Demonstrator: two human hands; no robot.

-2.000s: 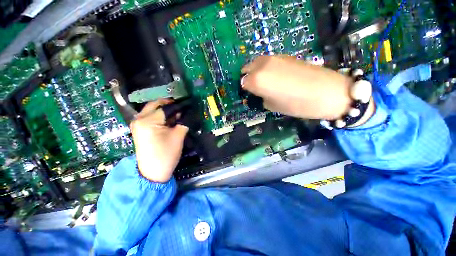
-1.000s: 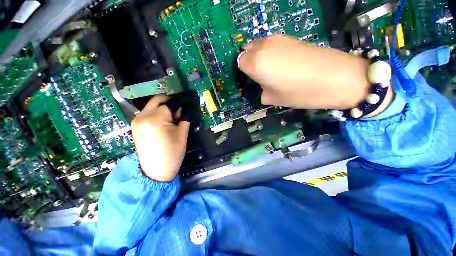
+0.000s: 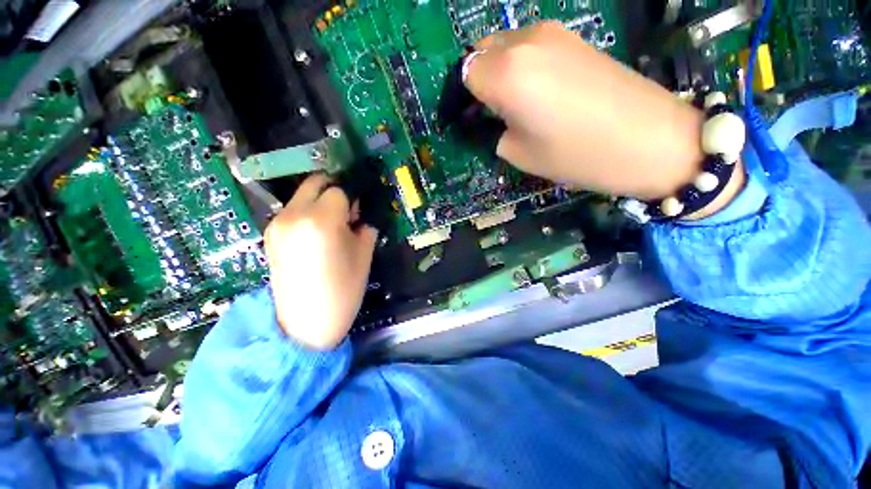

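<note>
The main circuit board [image 3: 382,95] lies in a black carrier [image 3: 286,57] in front of me. My right hand [image 3: 583,115] is over the board's middle, fingertips pointing down in dark covers; the palm hides what they touch. My left hand [image 3: 320,258] is at the board's lower left edge, over the carrier, fingers curled and partly black-covered; I cannot tell if they hold anything. A yellow block [image 3: 409,187] stands on the board between the hands. A thin dark upright strip [image 3: 406,95] stands left of my right fingertips.
Another board [image 3: 153,201] sits in a carrier at the left, and one with a yellow block [image 3: 761,67] at the upper right. Green clips [image 3: 489,287] line the near carrier edge. A metal rail [image 3: 430,320] runs below. A blue cord [image 3: 753,86] hangs by my right wrist.
My right hand has moved up over the board, its fingertips now higher. My left hand has shifted slightly right, with its fingers more curled.
</note>
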